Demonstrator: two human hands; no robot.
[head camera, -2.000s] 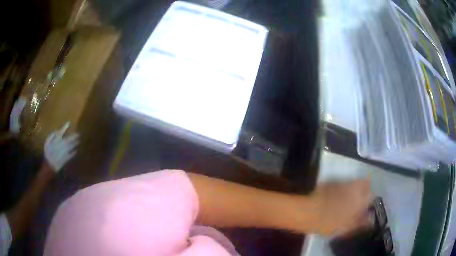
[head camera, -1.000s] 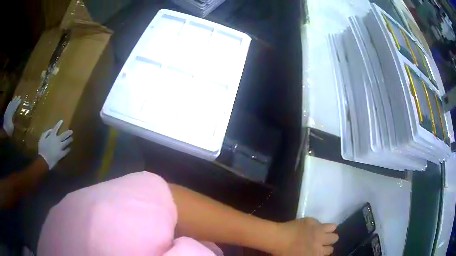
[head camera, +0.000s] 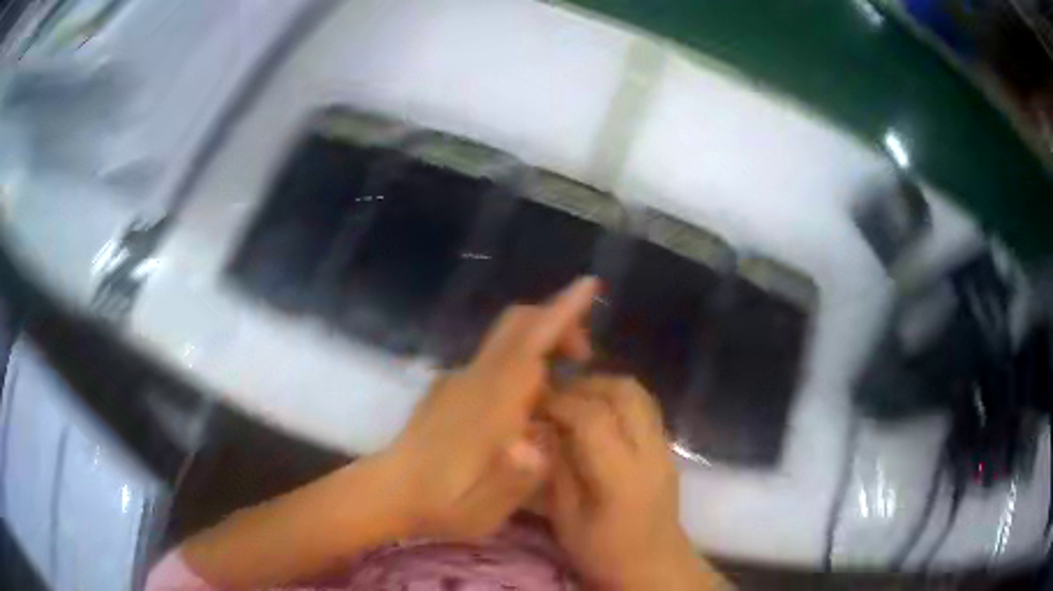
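A row of several black power bank shells (head camera: 381, 242) lies across the white bench, with pale strips along their far ends. My left hand (head camera: 485, 404) is bare and over the near edge of the row, its index finger stretched toward the shells. My right hand (head camera: 612, 456) is bare, with bent fingers, close against my left hand. The hands meet in front of the middle shells and hide part of them. The picture is blurred, so I cannot tell whether anything is between the fingers.
A green conveyor strip (head camera: 808, 58) runs along the far side of the white bench (head camera: 497, 69). Dark equipment (head camera: 981, 346) with cables and a small red light stands at the right. Pale, blurred items (head camera: 69, 127) are at the left.
The view has swung from the white tray stacks and carton to the row of shells. The outstretched arm is drawn in, and both my hands now show together.
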